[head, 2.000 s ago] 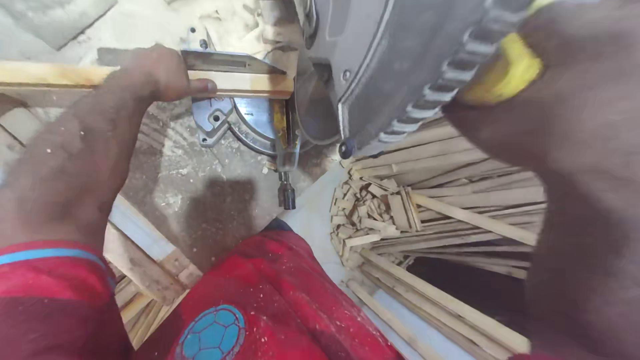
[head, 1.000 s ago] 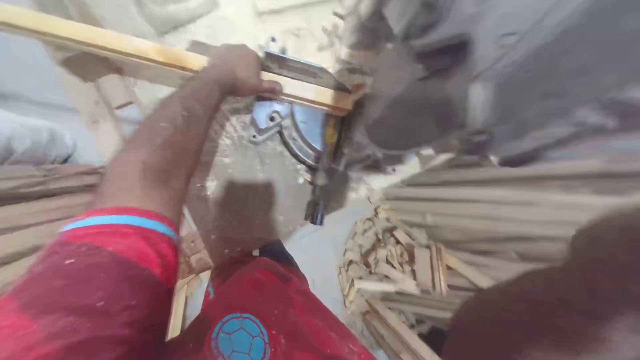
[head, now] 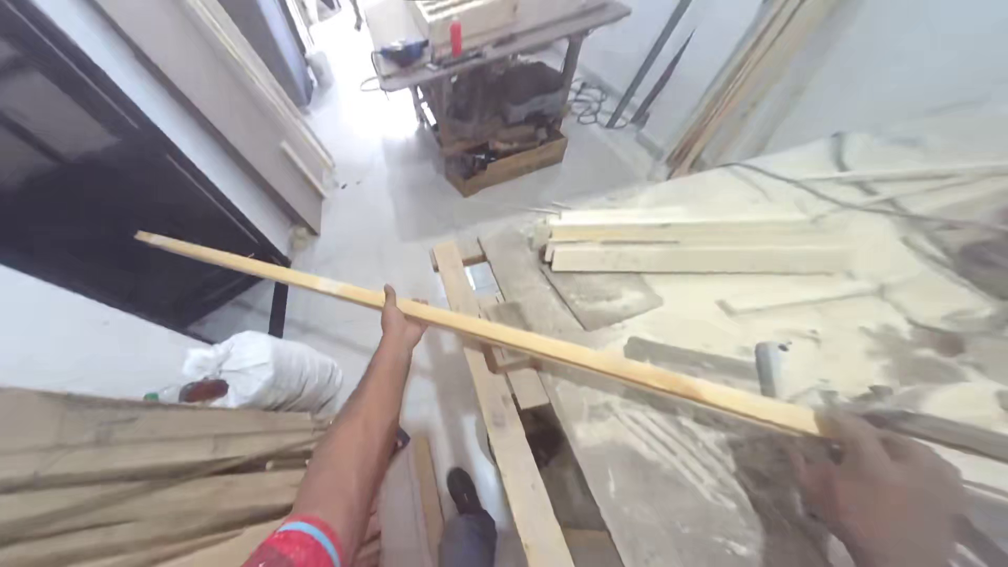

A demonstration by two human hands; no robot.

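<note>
A long, thin wooden strip (head: 551,346) slants across the view, from the far left down to the right. My left hand (head: 403,319) grips it left of its middle, thumb on top. At the strip's right end is my right hand (head: 882,480), blurred, its fingers against the wood; how firmly they close on it cannot be told. Beneath the strip lies a dusty workbench top (head: 630,472). A grey metal part (head: 770,368) of what may be the saw stands just behind the strip, near my right hand.
Cut boards (head: 693,246) lie stacked on the sawdust-covered bench. A plank (head: 504,441) runs along its left side. Lumber (head: 142,480) and a white sack (head: 268,370) are at lower left. Farther back stands a work table (head: 504,47) above a wooden box (head: 512,167).
The view has swung far to the left. The strip has come away from the miter saw, where my left hand held it. My right hand now shows at its right end.
</note>
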